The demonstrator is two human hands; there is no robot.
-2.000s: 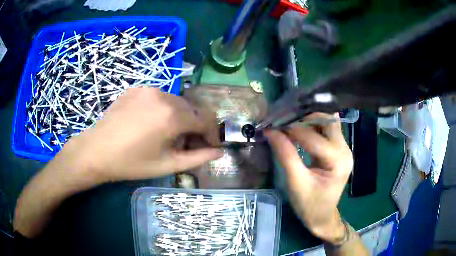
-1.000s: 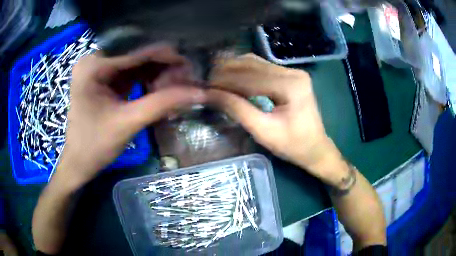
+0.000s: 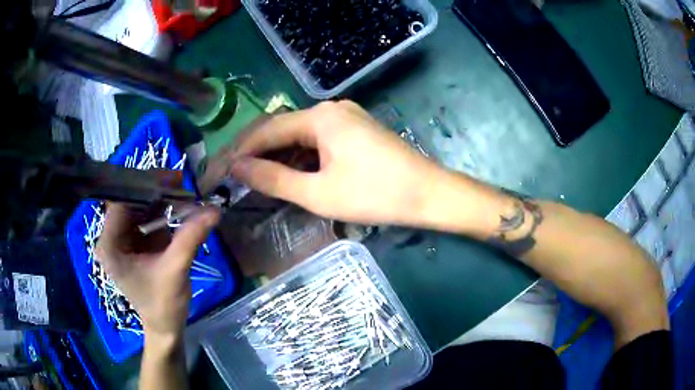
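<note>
My left hand [image 3: 148, 263] is over the blue tray [image 3: 227, 278] of loose pins, its thumb and fingertips at the near side of the fixture block. Pale sticks show between its fingers; whether they are held or lie behind is unclear. My right hand [image 3: 328, 156] reaches in from the right, thumb and forefinger close together at the block [image 3: 232, 192], which they partly cover. A small black piece [image 3: 222, 199] is at the block, beneath the press's dark arm [image 3: 122, 183]. The front clear tub [image 3: 411, 335] holds pale pins.
The black-parts tub [image 3: 320, 90] is at the top, with a red tray [image 3: 190, 19] to its left. A smartphone [image 3: 545, 76] lies at the upper right. The press column [image 3: 129, 68] is upper left. A grey cloth [image 3: 661, 57] and blue crate [image 3: 610, 305] are at the right.
The view has turned and shifted, bringing the black-parts tub and phone fully or mostly into sight. My hands, close together a second ago, are now at opposite sides of the block.
</note>
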